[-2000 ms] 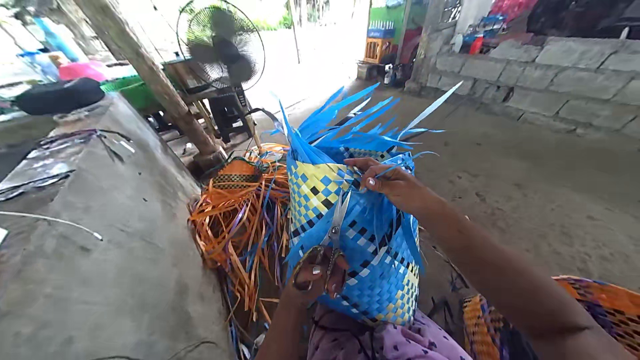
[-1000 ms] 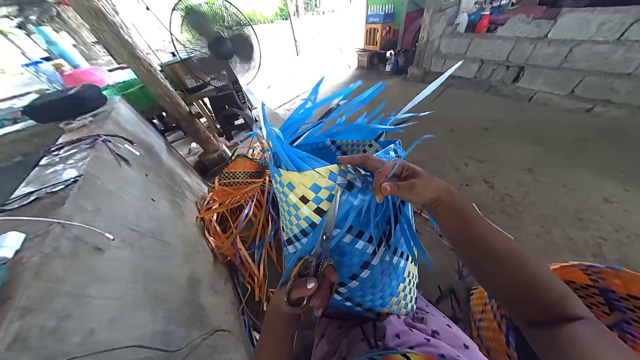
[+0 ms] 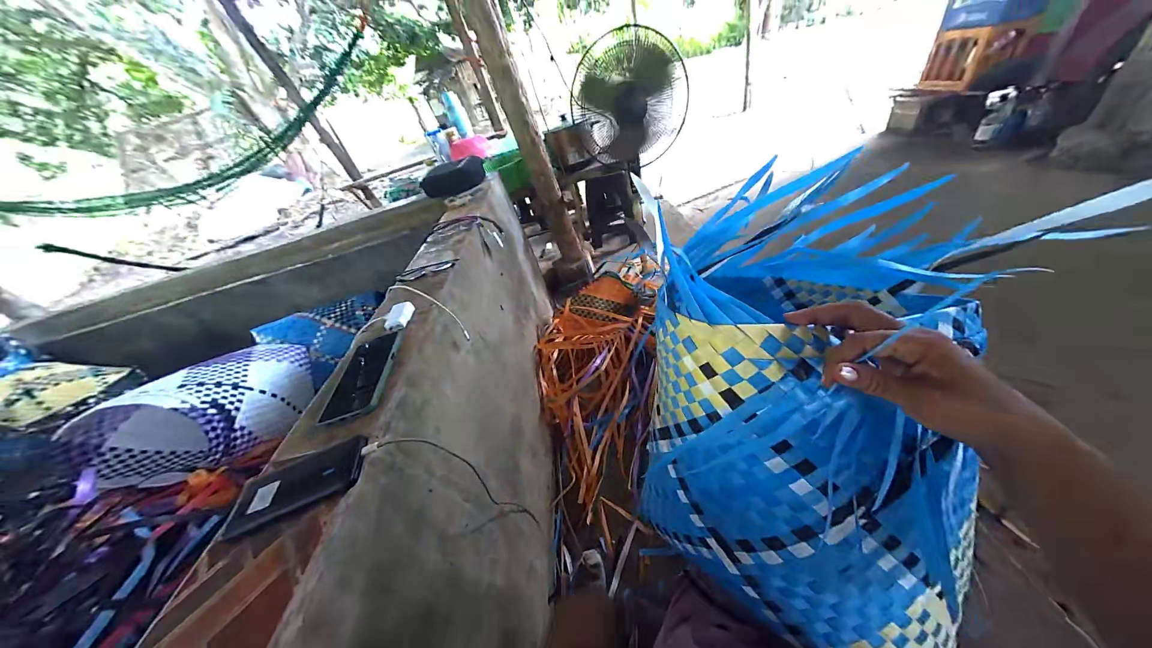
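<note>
A woven basket of blue, yellow, white and black strips stands at the right, its loose blue ends fanning out above the rim. At the rim, my right hand pinches a narrow blue strip between thumb and finger. My left hand does not show; a blurred brown patch at the bottom edge may be part of that arm. No scissors are visible now.
Left of the basket runs a concrete ledge with a phone, a dark tablet-like device and cables. Orange strips hang between ledge and basket. A fan and wooden post stand behind.
The view has swung left. My left hand and the scissors it held against the basket are out of sight. My right hand remains at the rim.
</note>
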